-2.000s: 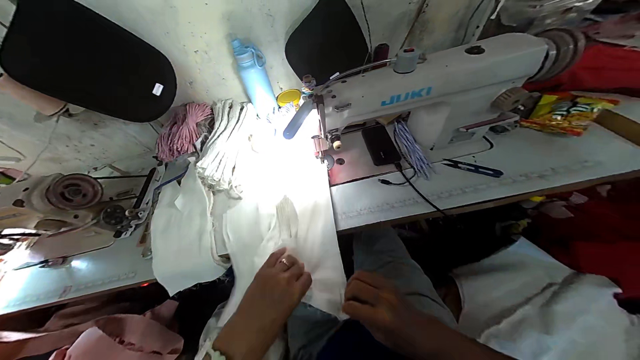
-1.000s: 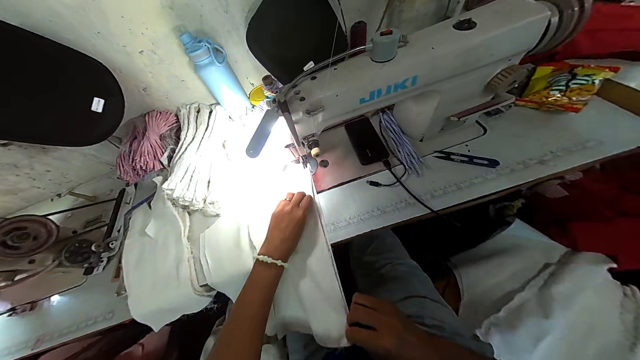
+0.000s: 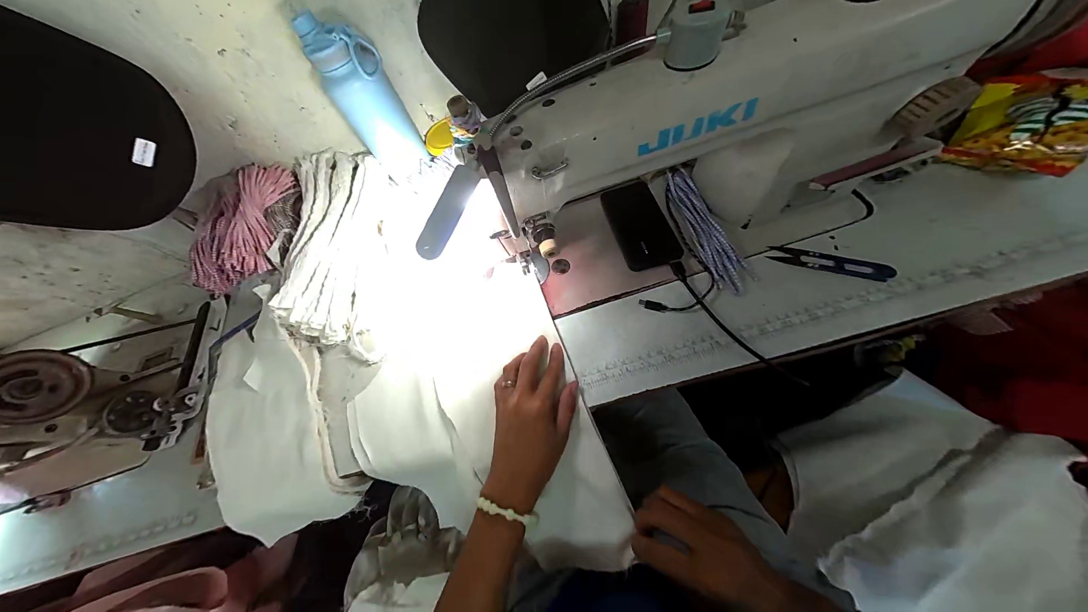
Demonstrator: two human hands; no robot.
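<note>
White fabric [image 3: 484, 408] runs from under the presser foot [image 3: 525, 259] of a JUKI sewing machine [image 3: 765, 76] down over the table's front edge. My left hand [image 3: 531, 416], with a ring and a beaded bracelet, rests palm down on the fabric near its right edge, fingers spread a little. At the lower corner of that edge, my right hand [image 3: 697, 544] has its fingers curled on the cloth; the fingertips are partly hidden. Bright lamp light washes out the cloth beside the needle.
Bundled white strips [image 3: 327, 255] and pink cords [image 3: 242, 229] lie left of the machine. A black power bank [image 3: 642, 225] with a cable, striped cords [image 3: 705, 225] and thread snips [image 3: 833, 263] lie right. A blue bottle [image 3: 361, 93] stands behind. Another sewing machine [image 3: 76, 399] is at far left.
My left hand went forward along the fabric toward the needle, then came back partway toward me. My right hand stays by the fabric's lower right corner. The view has shifted closer to the machine.
</note>
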